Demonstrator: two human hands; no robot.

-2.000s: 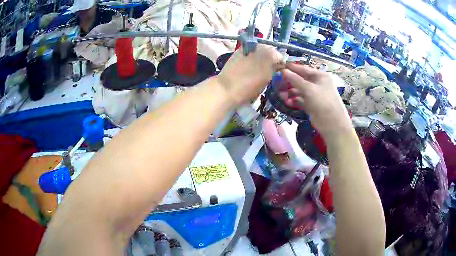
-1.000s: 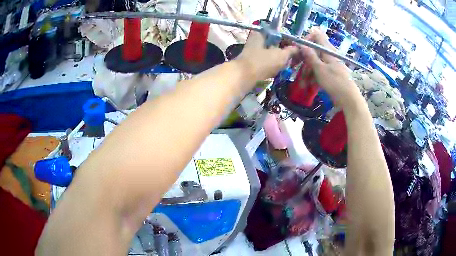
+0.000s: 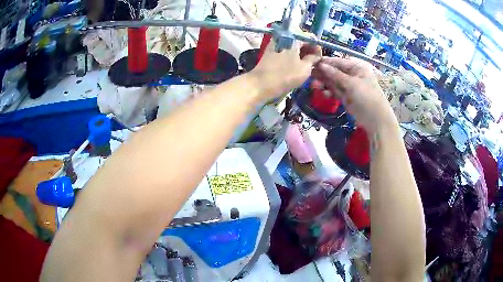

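My left hand (image 3: 288, 65) and my right hand (image 3: 348, 77) meet just below the grey rail (image 3: 231, 26) of the thread stand, fingertips pinched close together. No thread can be made out between the fingers. Red thread cones stand on black discs: one at the far left (image 3: 137, 50), one beside it (image 3: 207, 49), one partly behind my left hand, one (image 3: 324, 100) below my right hand and one (image 3: 358, 147) beside my right forearm. The white and blue overlock machine (image 3: 220, 234) lies under my left forearm.
A clear plastic bag (image 3: 320, 217) with red contents lies right of the machine. Dark red fabric (image 3: 441, 193) is piled at the right. Red fabric (image 3: 19, 248) and a yellow-orange board (image 3: 33, 193) are at the left. Blue trays (image 3: 49, 124) and pale cloth lie behind.
Both hands stay together near the rail. Since one second ago my right hand has come down from over the rail to below it. The view has shifted slightly.
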